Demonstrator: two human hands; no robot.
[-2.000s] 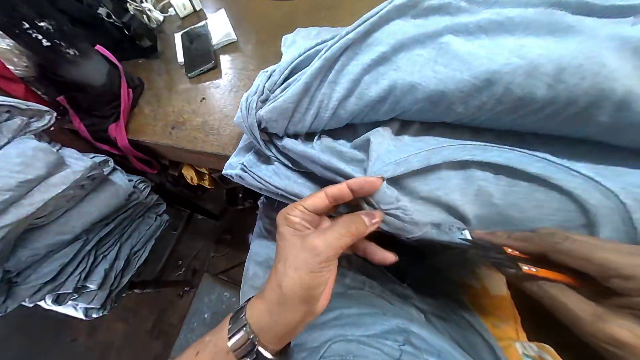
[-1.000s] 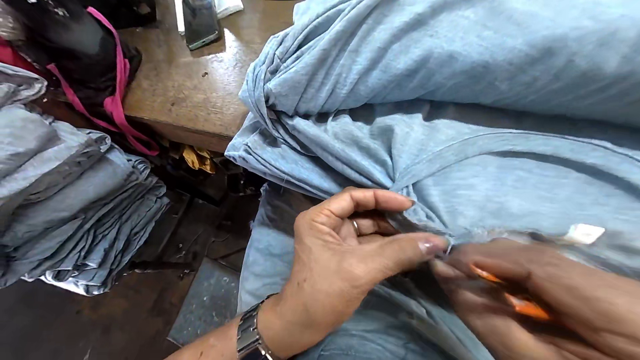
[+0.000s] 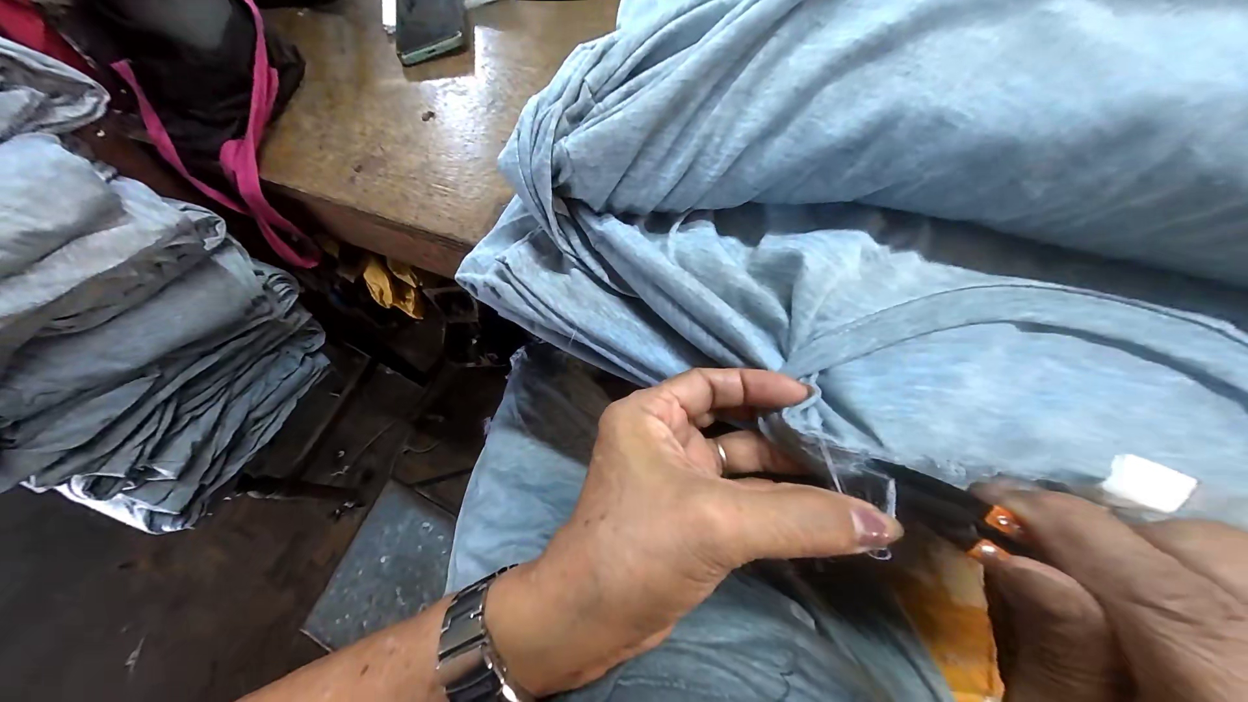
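Observation:
A light blue knit garment (image 3: 975, 370) with a curved, stitched band lies bunched across the middle and right. My left hand (image 3: 682, 497), with a ring and a metal watch, pinches a gathered edge of it between the fingers; loose threads hang near the thumb. At the lower right my right hand (image 3: 1102, 575) holds a small cutting tool (image 3: 936, 502) with orange parts at the handle and dark blades, probably thread snips. The blades point toward the threads beside my left thumb. A small white tag (image 3: 1150, 483) lies on the cloth above my right hand.
A stack of folded grey-blue garments (image 3: 166, 331) stands at the left. Black fabric with a pink strap (image 3: 249, 146) hangs by the wooden table (image 3: 390, 146), where a phone (image 3: 429, 29) lies. A large roll of blue cloth (image 3: 926, 107) lies behind my hands. A grey plate (image 3: 385, 565) is below.
The blades, close to my left fingers two seconds ago and hidden by my hands one second ago, now show apart from my left thumb. Threads now hang by that thumb. The view has shifted somewhat.

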